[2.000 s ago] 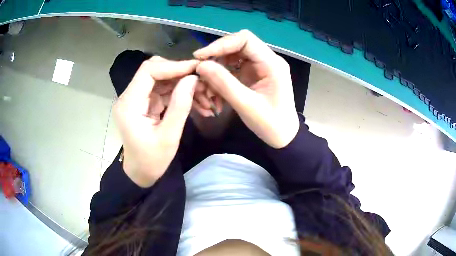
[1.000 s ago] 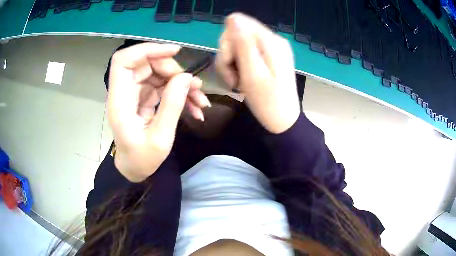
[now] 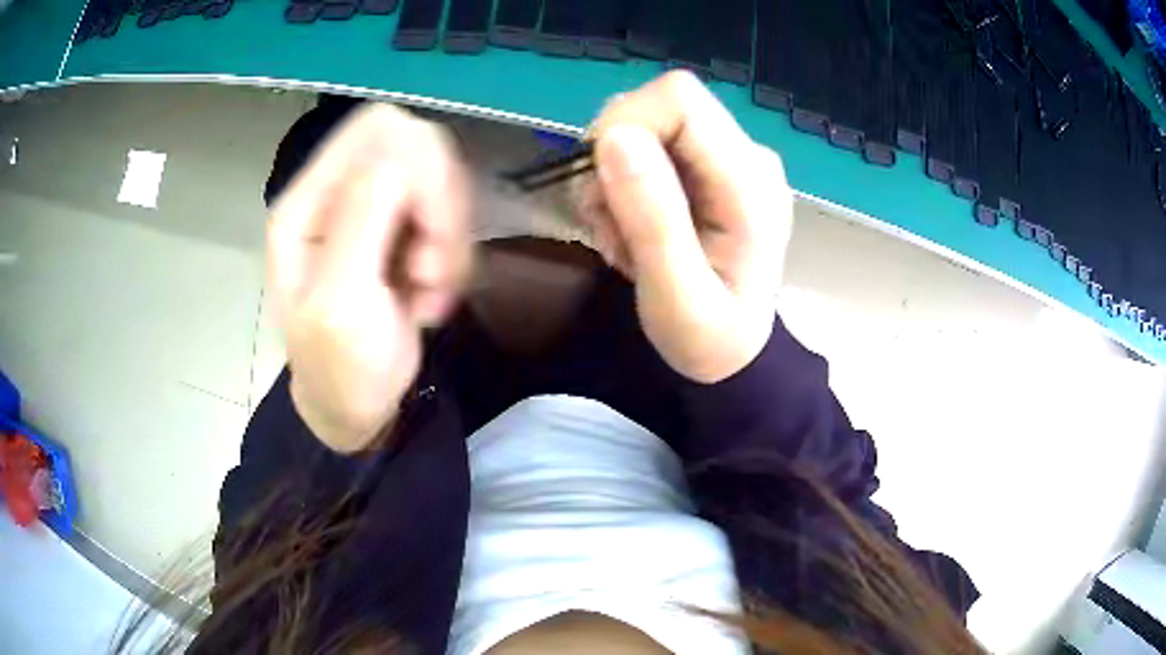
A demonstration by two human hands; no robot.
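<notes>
A slim black bar point(image 3: 552, 169), perhaps a connector clip, sticks out leftward from the fingertips of my right hand point(image 3: 697, 224), above my lap. My right hand pinches its end between thumb and fingers. It looks like two thin dark strips side by side. My left hand point(image 3: 365, 275) is to the left of the bar, blurred, fingers curled; whether it holds anything cannot be told. Black flat ribbon cables point(image 3: 818, 64) lie on the green mat point(image 3: 499, 79), with dark grey end connectors point(image 3: 808, 122) in a stepped row towards me.
The table's pale near edge point(image 3: 422, 102) curves just beyond my hands. More slim black bars point(image 3: 1051, 122) lie on the cables at the right. A blue bin point(image 3: 58, 480) with a red item point(image 3: 23, 476) is at the far left. A white rectangle point(image 3: 142, 178) shows on the floor.
Both hands were together at first, then parted. Since a second ago my left hand has turned and curled, and my right hand has turned, showing the bar at its fingertips. More cable ends show.
</notes>
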